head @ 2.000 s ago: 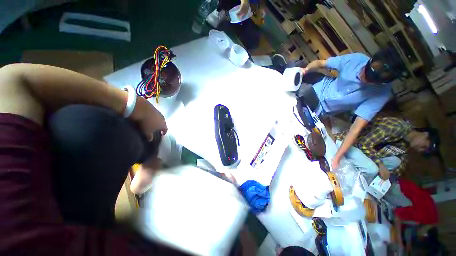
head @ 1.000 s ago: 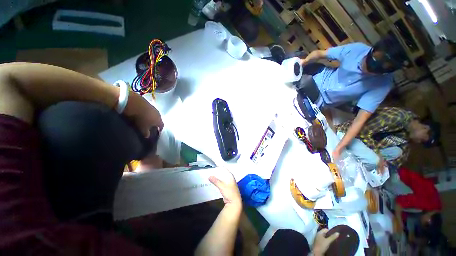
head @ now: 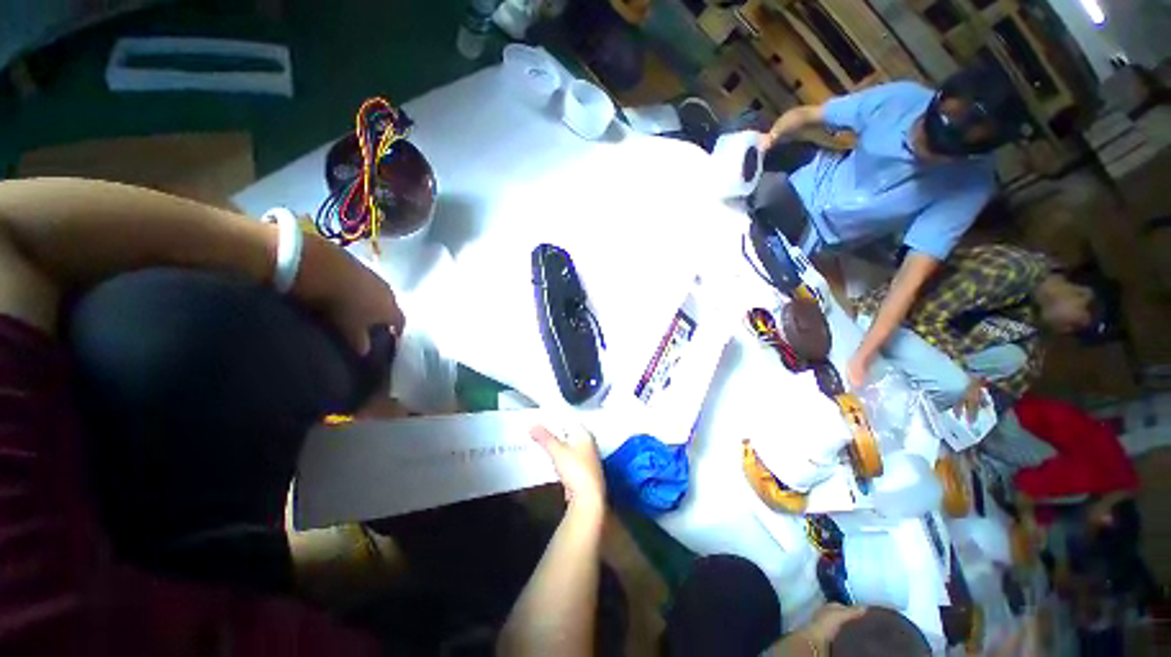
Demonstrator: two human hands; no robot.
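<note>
A long white box (head: 430, 465) with faint print on its side lies across the space at the table's near edge. My right hand (head: 575, 465) grips its right end, thumb on the printed side. My left hand (head: 366, 306), on an arm with a white wristband, is half curled beside a large dark rounded shape. Its fingertips are unclear, so I cannot tell whether it holds anything. A crumpled blue cloth (head: 650, 472) lies at the table edge beside my right hand. A long glossy black device (head: 566, 324) and a white carton with red and black print (head: 665, 361) lie beyond the box.
Red, yellow and black wires (head: 372, 161) stand in a dark round container (head: 406, 190) at the upper left. White cups (head: 588, 109) stand at the table's (head: 494, 173) corner. A person in blue (head: 886, 167) reaches across beside a white roll (head: 737, 167). Yellow-orange rings (head: 858, 434) lie further along.
The white box has turned from a broad blurred face to its narrow printed side. My right hand, not clearly seen at first, now grips its right end. The view has shifted slightly.
</note>
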